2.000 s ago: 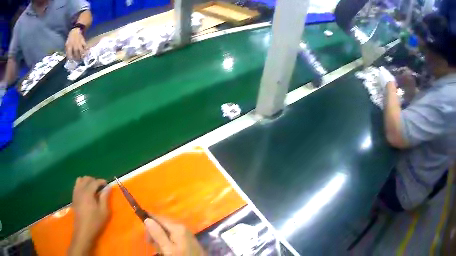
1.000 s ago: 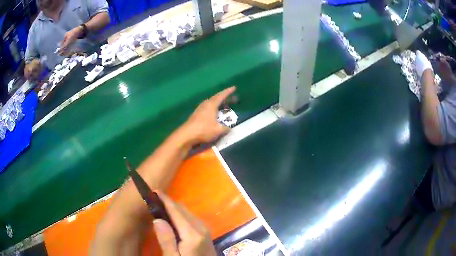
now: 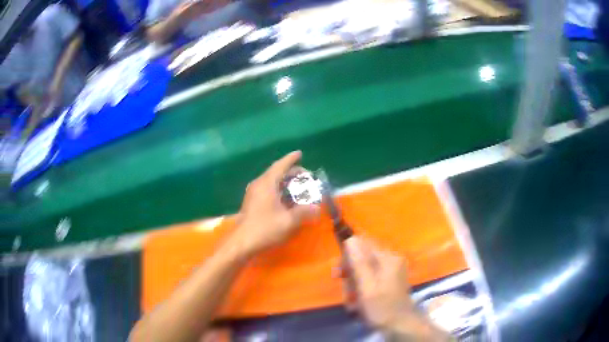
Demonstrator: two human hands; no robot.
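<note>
A small white plastic unit [image 3: 305, 189] with dark slots is held in my left hand [image 3: 270, 207], between thumb and fingers, above the back edge of the orange mat [image 3: 394, 227]. My right hand [image 3: 374, 270] holds a dark, slim pointed hand tool [image 3: 341, 229]. Its tip is beside the unit's right side; blur hides whether they touch. Both bare hands are over the mat.
The green belt [image 3: 400, 100] runs beyond the mat, with a grey post [image 3: 534, 87] at right. Blue trays [image 3: 127, 127] with white parts and piles of white units [image 3: 334, 27] lie across it. A clear bag [image 3: 57, 300] is at lower left. People sit opposite.
My left hand has taken the white unit from the belt's near side and drawn it back to the tool. The view has swung left and blurred; the person on the right is out of frame.
</note>
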